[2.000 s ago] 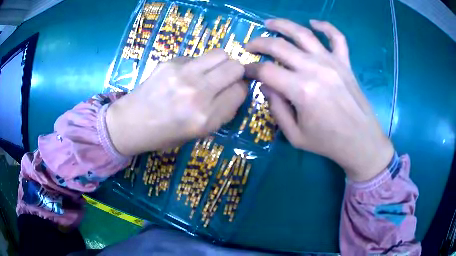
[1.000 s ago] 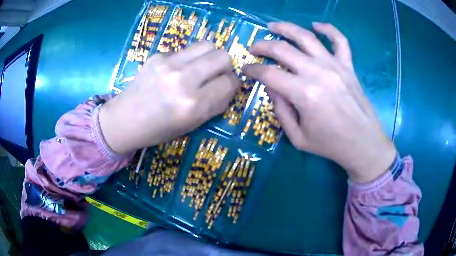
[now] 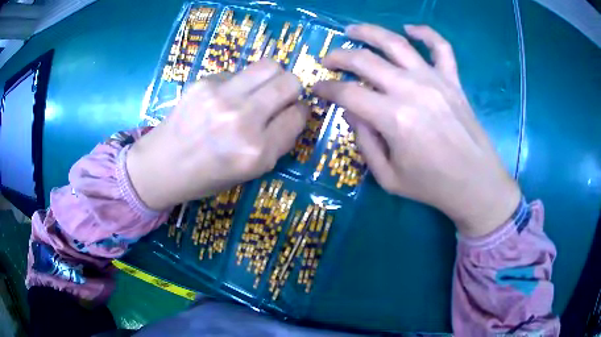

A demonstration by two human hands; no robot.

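A clear compartmented tray (image 3: 228,286) lies on the blue-green mat, its long pockets holding many small gold pins (image 3: 263,224) with dark bands. My left hand (image 3: 221,128) is over the tray's middle, thumb and forefinger pinched together; whatever is between the fingertips is hidden. My right hand (image 3: 422,125) is over the tray's right side, its thumb and forefinger bent towards the left fingertips, its other fingers spread. I cannot tell whether it holds a pin. The two hands' fingertips are close, with a small gap. The hands hide the middle pockets.
A black-framed pale panel (image 3: 21,125) stands at the left bench edge. A thin pale line (image 3: 520,99) runs down the mat at the right. Yellow tape (image 3: 155,280) crosses the green floor below left. Pink patterned sleeve covers (image 3: 504,276) are on both forearms.
My left hand has drawn slightly left, away from my right fingertips, which it met two seconds ago. More pins show between the hands. My right hand has barely moved.
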